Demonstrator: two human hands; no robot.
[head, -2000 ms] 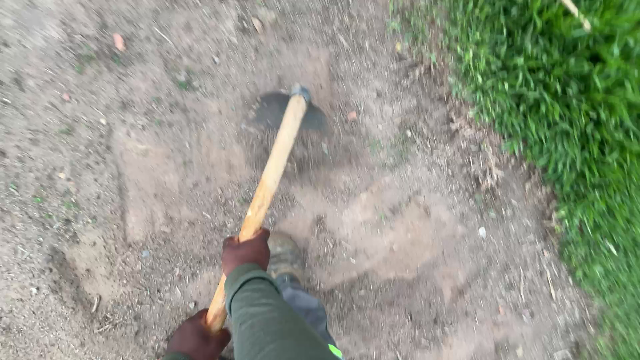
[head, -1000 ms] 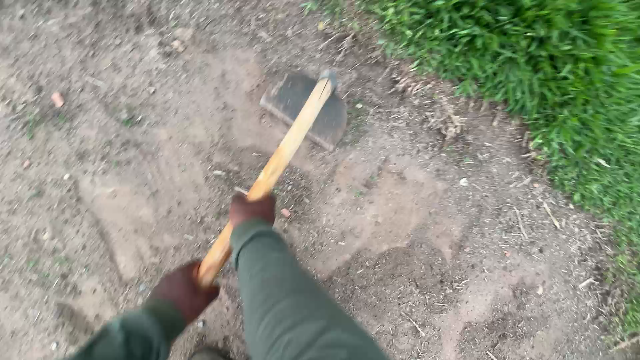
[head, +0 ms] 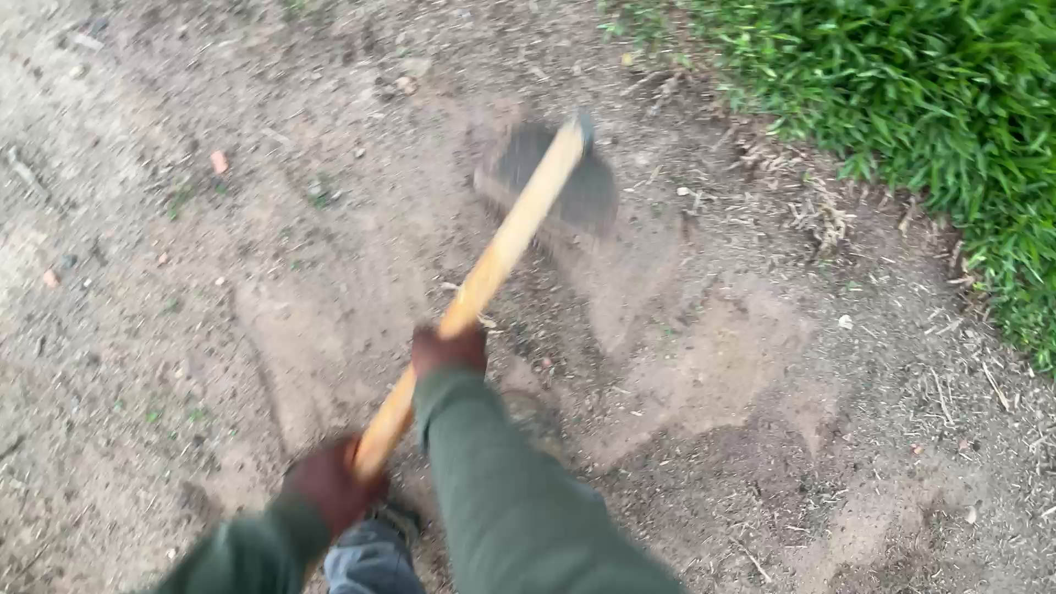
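Note:
Both my hands grip the pale wooden handle of a hoe [head: 503, 247]. My left hand [head: 334, 483] is closed around its lower end, near my body. Higher up the shaft, my right hand [head: 450, 351] holds it, the green sleeve running down to the lower right. The broad dark metal hoe blade [head: 590, 194] is blurred and lies low over or on the bare soil [head: 709, 355]; whether it touches cannot be told. My fingers are partly hidden by the blur.
Dense green grass [head: 932, 99] borders the soil at the upper right, with dry roots [head: 825, 219] along its edge. A boot [head: 532, 417] shows beside my right forearm, and a trouser leg [head: 371, 565] at the bottom. Small reddish fragments [head: 219, 162] lie at the left.
Both hands have stayed on the handle. The hoe blade looked flat and broad against the soil a second ago and is blurred now. The view has shifted over the ground.

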